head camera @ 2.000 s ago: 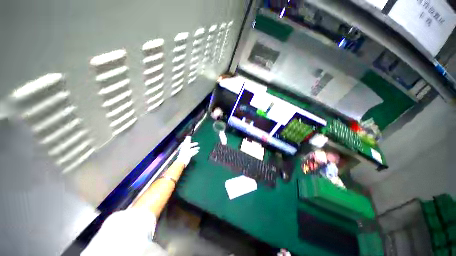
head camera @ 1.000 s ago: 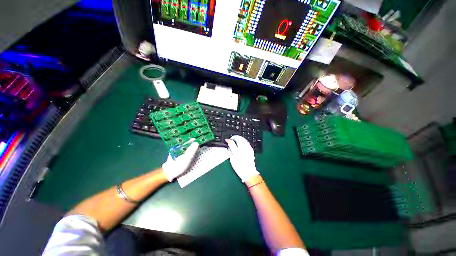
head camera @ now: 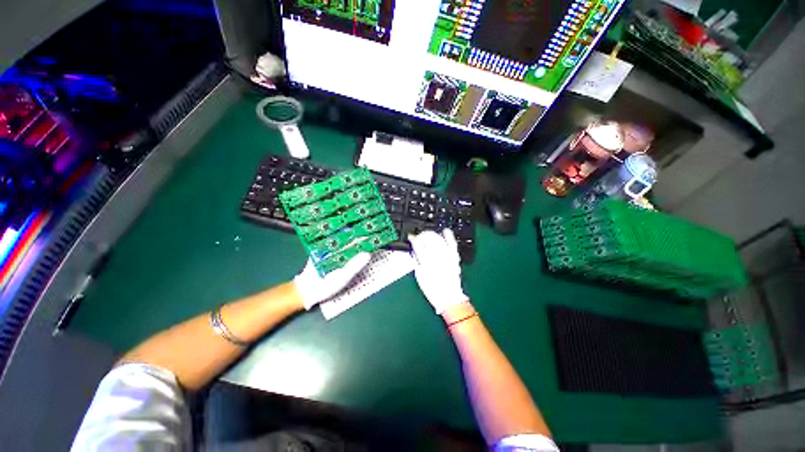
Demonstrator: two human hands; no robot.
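Note:
My left hand (head camera: 331,280), in a white glove, holds a green PCB panel (head camera: 340,216) by its near edge, with the thumb on top. The panel is over the left and middle part of the black keyboard (head camera: 265,187) and hides some keys. My right hand (head camera: 439,270), also gloved, rests at the keyboard's near edge, right of the panel, fingertips at the keys and holding nothing. A white paper sheet (head camera: 366,287) lies partly under my left hand. The monitor (head camera: 353,66) behind shows magnified green board images.
Stacked green panels (head camera: 644,247) stand at the desk's right, with a black slotted rack (head camera: 631,353) nearer. A mouse (head camera: 500,214) is right of the keyboard. A magnifier (head camera: 293,139) lies by the monitor. Cups (head camera: 583,159) stand behind the stack. The machine (head camera: 53,141) is at left.
Since two seconds ago, the view has turned down from the machine's vents to the desk, and the panel is now in my left hand. Over the last second, hands and panel have barely moved.

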